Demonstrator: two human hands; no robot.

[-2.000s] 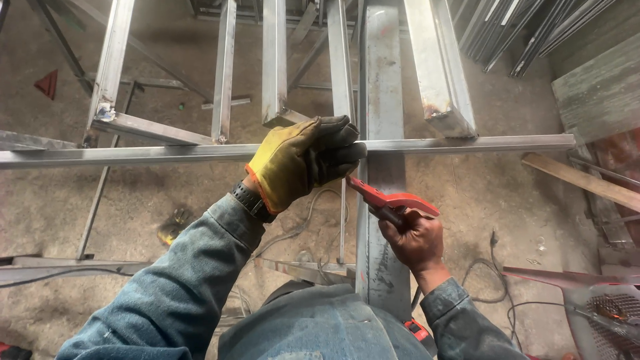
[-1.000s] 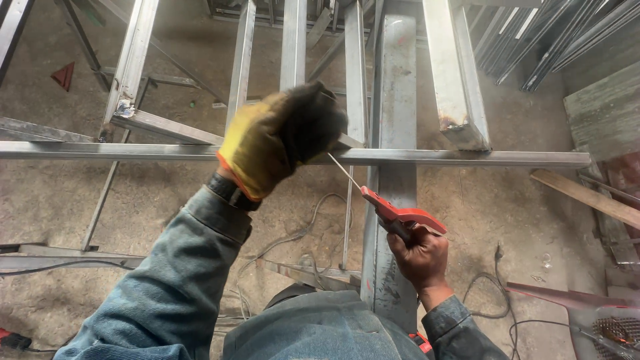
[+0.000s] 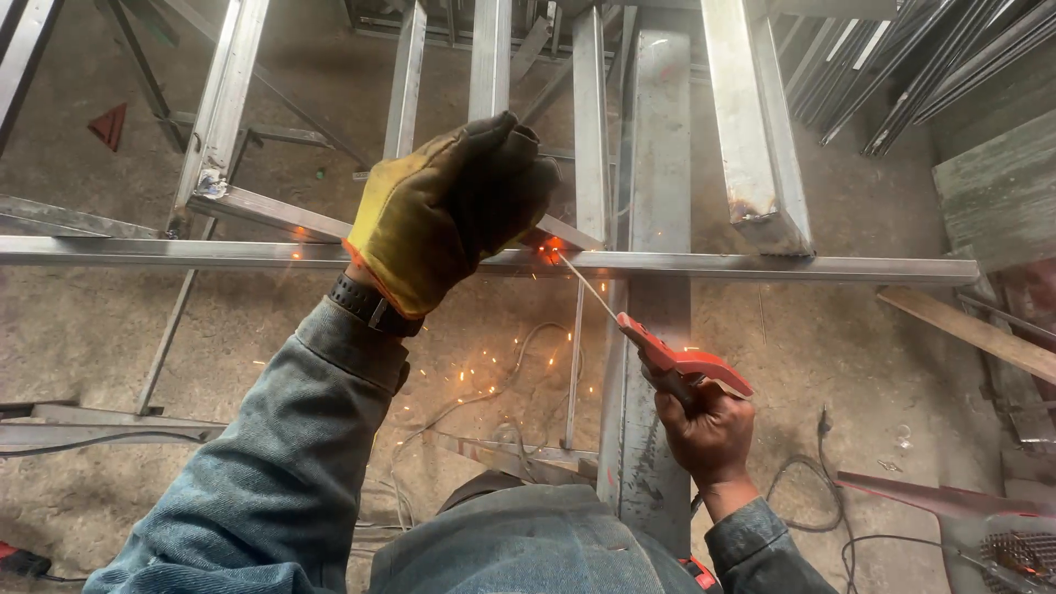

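Observation:
My right hand is bare and grips a red welding electrode holder. From its jaw a thin welding electrode runs up and left to a horizontal square steel tube, where its tip glows orange and sparks fall. My left hand, in a yellow and dark work glove, is raised just left of the glowing spot, over the tube and a short steel crosspiece. Its fingers are bunched and partly hidden from view; whether anything is in them cannot be told.
Upright steel tubes extend away beyond the horizontal one. A wide steel beam passes beneath it. Cables lie on the concrete floor at the lower right. A wooden plank is at the right, and steel bars are stacked at the upper right.
The electrode tip now glows and throws sparks at the tube; neither earlier frame shows sparks. My gloved left hand moved off the joint between the first two frames, and is now raised beside it.

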